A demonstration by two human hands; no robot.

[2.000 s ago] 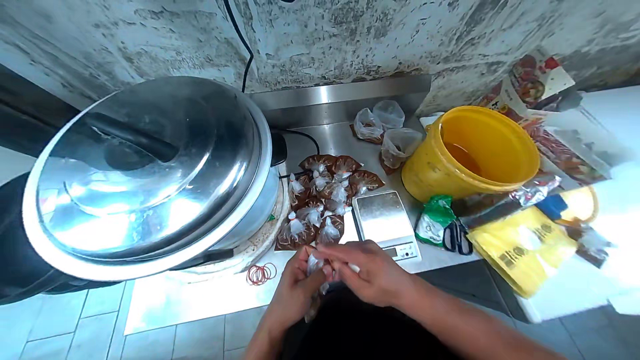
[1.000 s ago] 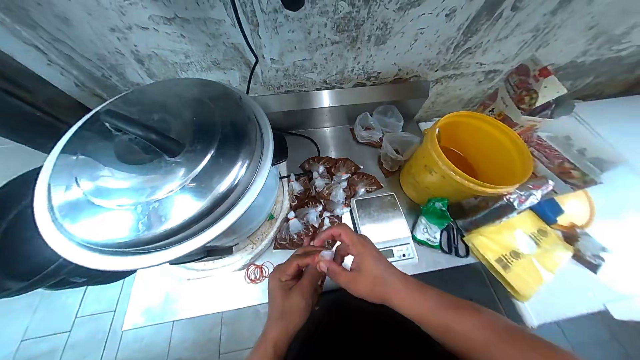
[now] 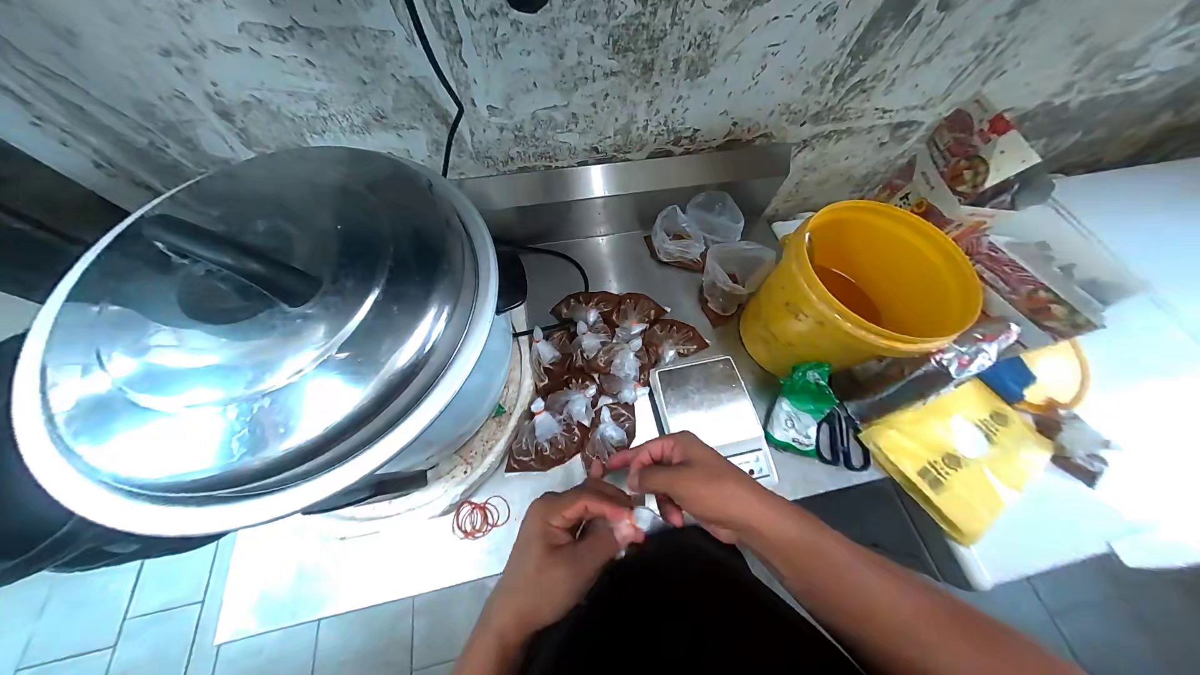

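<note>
Near the bottom centre my left hand (image 3: 567, 553) pinches the gathered top of a clear plastic bag (image 3: 645, 521); the rest of that bag is hidden by my hands and dark clothing. My right hand (image 3: 689, 478) is at the same bag neck, its fingers bent, and a rubber band there is too small to make out surely. Just beyond lie several knotted bags of brown sauce (image 3: 548, 436) in a cluster. A digital kitchen scale (image 3: 710, 403) stands to their right. Red rubber bands (image 3: 480, 517) lie loose on the counter left of my hands.
A large lidded pot (image 3: 262, 319) fills the left side. Three open plastic bags (image 3: 736, 272) stand by the steel backsplash. Right of them are a yellow bucket (image 3: 862, 281) with reddish liquid, a green-and-white packet (image 3: 802, 412), black-handled scissors (image 3: 842, 439) and yellow packaging (image 3: 956, 455).
My hands stay together at the bag top, while the fingers have shifted around it; my right fingers now reach out farther from my left hand.
</note>
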